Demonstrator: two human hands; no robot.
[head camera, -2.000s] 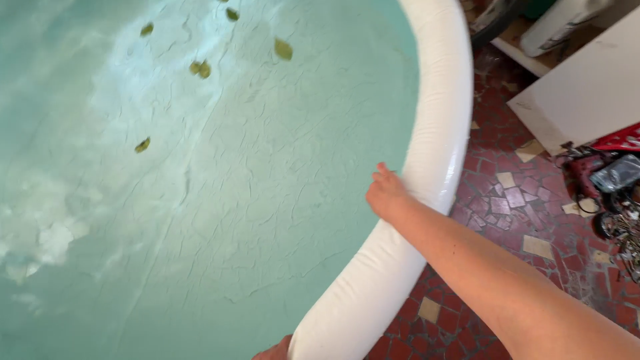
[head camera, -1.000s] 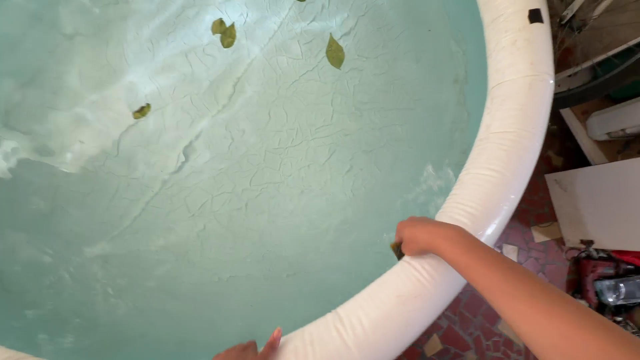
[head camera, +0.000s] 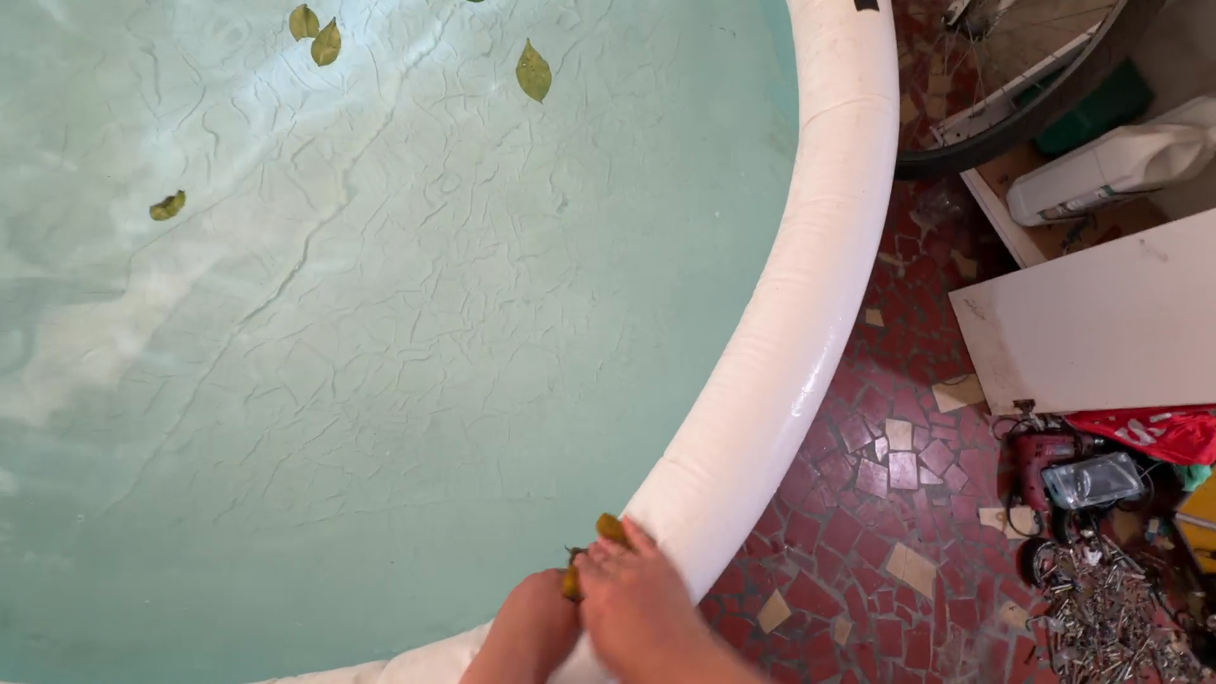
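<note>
My left hand (head camera: 540, 613) and my right hand (head camera: 632, 589) meet at the white inflatable rim (head camera: 750, 380) of a pool, near the bottom of the view. Wet yellow-green leaves (head camera: 611, 528) stick out between and above the fingers of my right hand, and another leaf (head camera: 571, 581) shows where the two hands touch. The left fingers are mostly hidden behind the right hand. In the pool water float a pointed leaf (head camera: 534, 71), a pair of leaves (head camera: 326, 44) at the upper left and a curled leaf (head camera: 167, 205) farther left.
Right of the rim lies a red mosaic tile floor (head camera: 826, 532). Beyond it are a bicycle wheel (head camera: 1007, 133), a white plastic jug (head camera: 1111, 171), a white panel (head camera: 1092, 323), a red power drill (head camera: 1034, 465), a clear plastic case (head camera: 1092, 480) and a heap of screws (head camera: 1107, 608).
My right hand has moved along the rim to my left hand; the two were apart before. A dark leaf showed at my right hand one second ago; now several leaves show between the hands.
</note>
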